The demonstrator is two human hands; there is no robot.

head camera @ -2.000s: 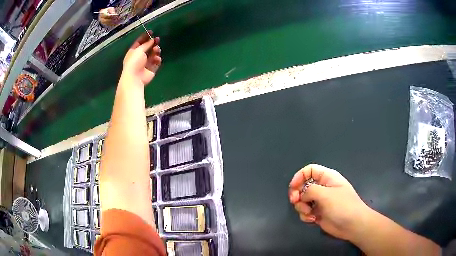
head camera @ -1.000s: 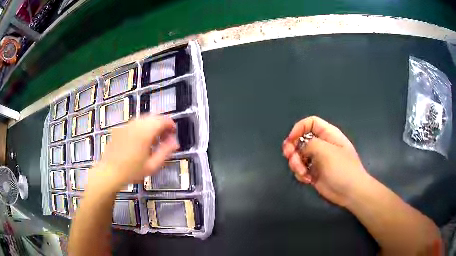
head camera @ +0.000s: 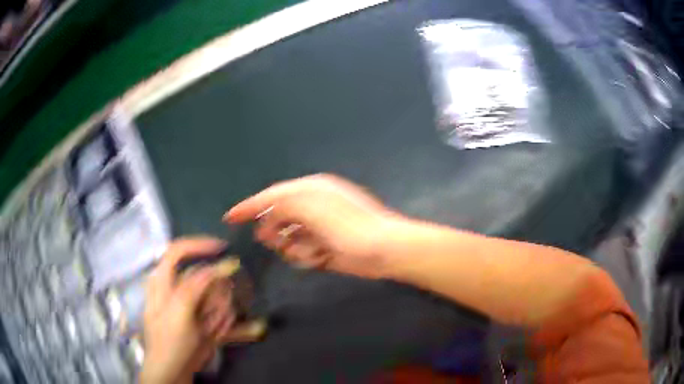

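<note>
The view is blurred. My left hand (head camera: 176,307) is at the lower left, shut on a phone frame (head camera: 247,330) with gold-tan ends; the fingers hide part of it. My right hand (head camera: 319,221) is curled just above and to the right of it, with small silvery metal pieces (head camera: 289,230) in its fingers and palm. The right index finger points toward the left hand, with a gap between them. The blister tray (head camera: 150,199) lies at the left with frames in its pockets; one pocket near its right edge shows no dark frame.
A shiny clear bag (head camera: 487,86) lies on the dark bench (head camera: 300,105) at the upper right. The pale rail (head camera: 217,64) and green conveyor (head camera: 112,56) run along the upper left. Crinkled clear plastic (head camera: 622,67) is at the far right.
The view has swung to the right. My left hand has taken hold of a frame and lies beside the tray. My right hand has come close to it, its index finger now extended.
</note>
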